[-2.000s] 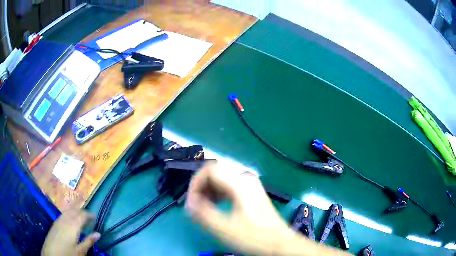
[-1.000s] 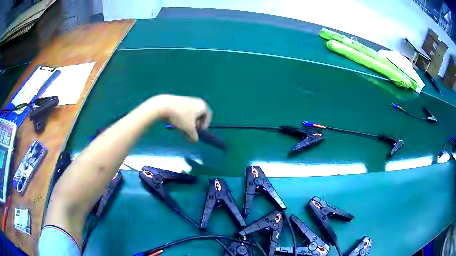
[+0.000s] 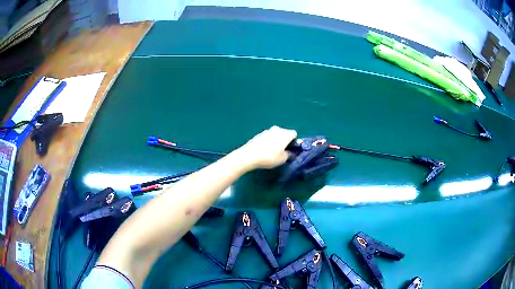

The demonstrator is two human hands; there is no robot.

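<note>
My left hand (image 3: 275, 148) reaches in from the lower left over the green surface, its fingers closed around the handles of black battery clamps (image 3: 314, 160). The held clamps are partly blurred and overlap, so their number is unclear. Leads with blue plugs, one at the left (image 3: 153, 141) and another below it (image 3: 136, 189), run toward my forearm, which hides part of them. Several black clamps with coppery pivots, one standing out at the near middle (image 3: 247, 237), lie spread in front of me. My right hand is out of the picture.
More leads lie at the right, one with its clamp (image 3: 433, 168) beyond the held ones. Clamps are bunched at the left (image 3: 101, 206). A wooden board (image 3: 93, 48) at the left bears a phone (image 3: 31, 193), clipboard, paper and scale. A green wrapped roll (image 3: 420, 70) lies at the far right.
The view has swung right since the oldest frame, and my right hand has left it. My left hand has moved right to the clamps on the green surface; plugged leads now lie left of it.
</note>
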